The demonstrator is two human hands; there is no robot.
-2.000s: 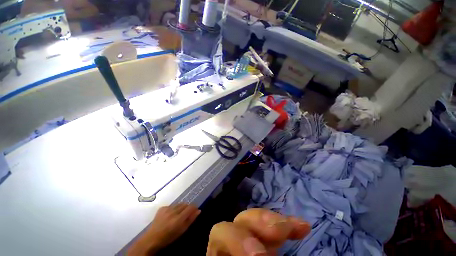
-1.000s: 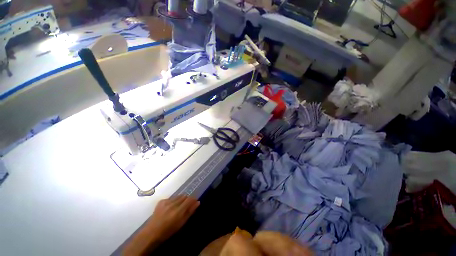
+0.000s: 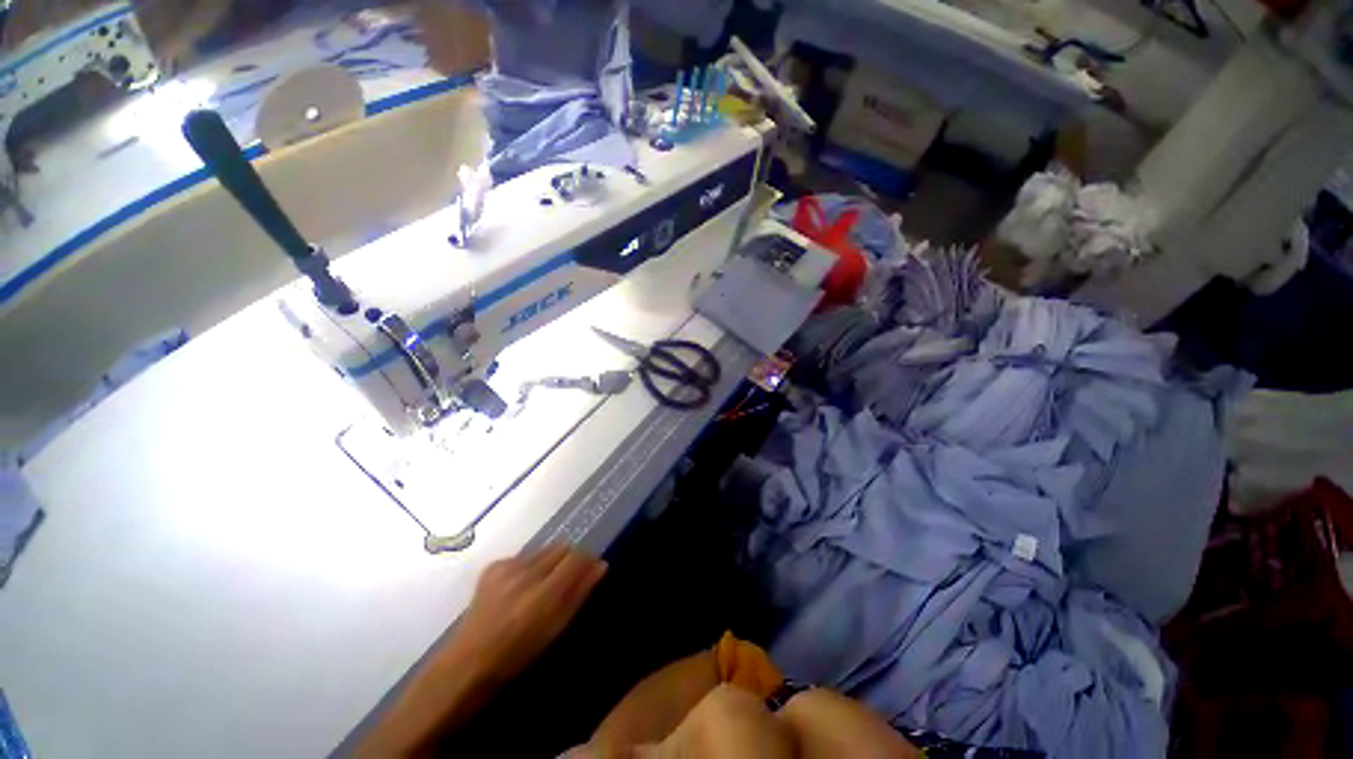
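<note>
My left hand (image 3: 531,601) rests on the front edge of the white sewing table (image 3: 223,593), fingers bent over the edge, with nothing visible in it. My right hand (image 3: 735,727) is low at the bottom edge, cut off and blurred; its fingers and any hold are hidden. A small orange patch shows above it. The white JACK sewing machine (image 3: 519,304) stands on the table, its needle area in glare. Black-handled scissors (image 3: 677,374) lie right of the needle, blades pointing left. A grey-blue square piece (image 3: 760,304) lies at the table's right end.
A large heap of light blue garments (image 3: 950,519) fills the right of my lap. A green lamp arm (image 3: 252,186) rises over the machine head. A red cloth (image 3: 831,249) lies beyond the table's right end. Another machine (image 3: 74,60) stands at upper left, with a dark shape at it.
The view has tilted down and shifted slightly. My right hand has dropped from a raised pose to the bottom edge. My left hand has stayed on the table edge. A dark shape has appeared at the far-left machine.
</note>
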